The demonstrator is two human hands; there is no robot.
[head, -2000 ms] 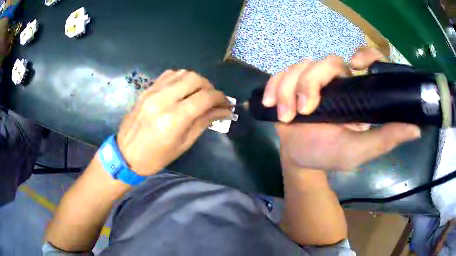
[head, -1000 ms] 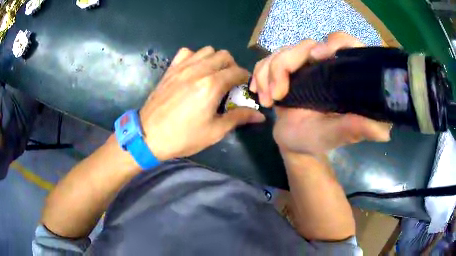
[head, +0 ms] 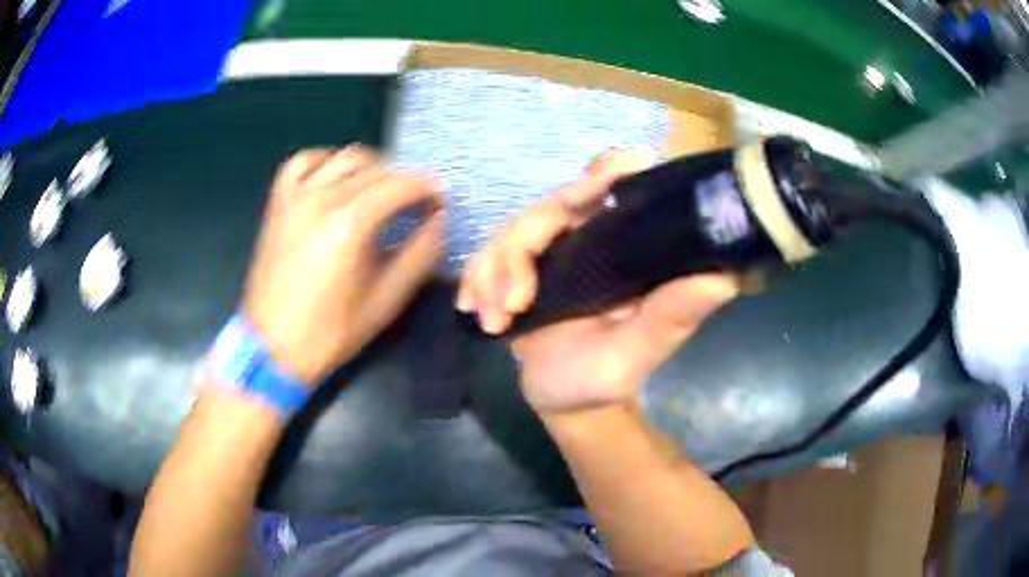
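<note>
My right hand (head: 598, 304) is shut around the black electric screwdriver (head: 643, 231), its front end pointing down and left over the bench and its pale ring near the cable end. My left hand (head: 339, 265), with a blue wrist band, is raised at the left edge of the shallow cardboard tray (head: 705, 99), fingers curled, thumb close to the index finger. The picture is blurred there and I cannot tell if it holds anything. No white housing shows in it. The tray is filled with tiny silvery-blue screws (head: 525, 130).
Several white housings (head: 103, 272) lie on the dark green bench (head: 169, 372) at the left. A bright green strip (head: 598, 40) runs behind, with a blue sheet (head: 124, 56) at the back left. The black power cord (head: 858, 400) curves at the right. A cardboard box (head: 858, 507) stands below.
The view has shifted, bringing more of the tray and green strip into view. The white housing at my left fingertips is no longer seen. My left hand is now apart from the tool's tip.
</note>
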